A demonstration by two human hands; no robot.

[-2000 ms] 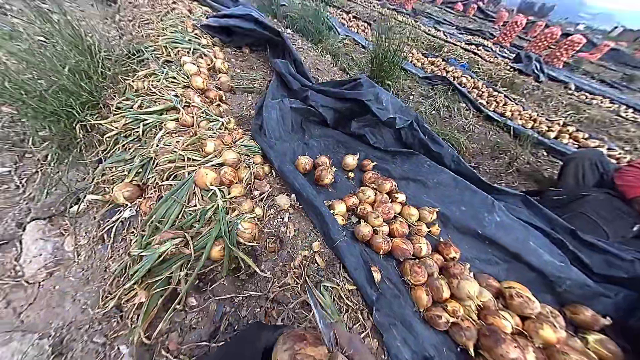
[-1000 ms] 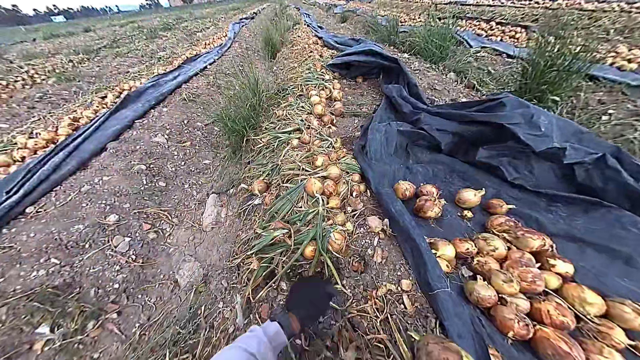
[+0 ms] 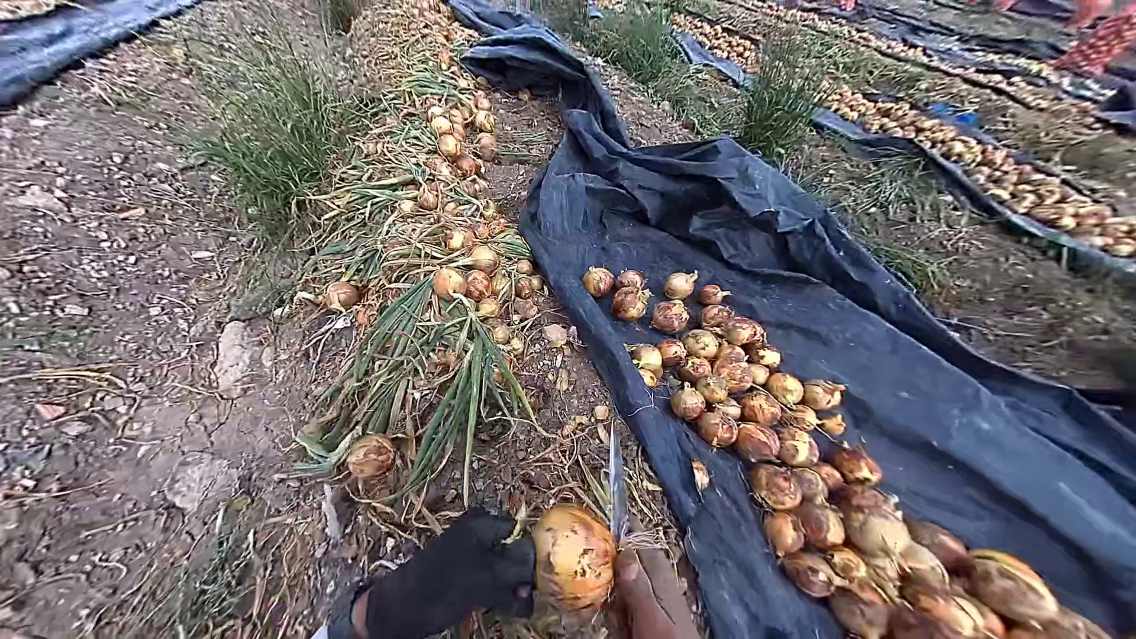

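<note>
My left hand [image 3: 457, 568], in a dark glove, grips a large yellow onion [image 3: 575, 557] near the bottom centre. My right hand [image 3: 652, 593] is beside the onion's root side, its thumb showing and its lower part cut off by the frame. A narrow metal blade [image 3: 617, 484] points up from it, close against the roots; its handle is hidden. To the upper left, onions with green and dry tops [image 3: 448, 282] lie in a row on the soil. Many onions without long tops [image 3: 759, 408] are piled on a dark fabric sheet [image 3: 896, 373] at the right.
Grass tufts [image 3: 275, 133] stand left of the row and another [image 3: 781, 102] beyond the sheet. A second strip of dark sheet [image 3: 80, 40] crosses the upper left. More onion rows [image 3: 1003, 173] and red mesh sacks [image 3: 1100, 44] are at the upper right.
One second ago my gloved left hand was reaching over the soil by the onion tops; now it holds an onion low at the centre, with the blade beside it. The view has swung right.
</note>
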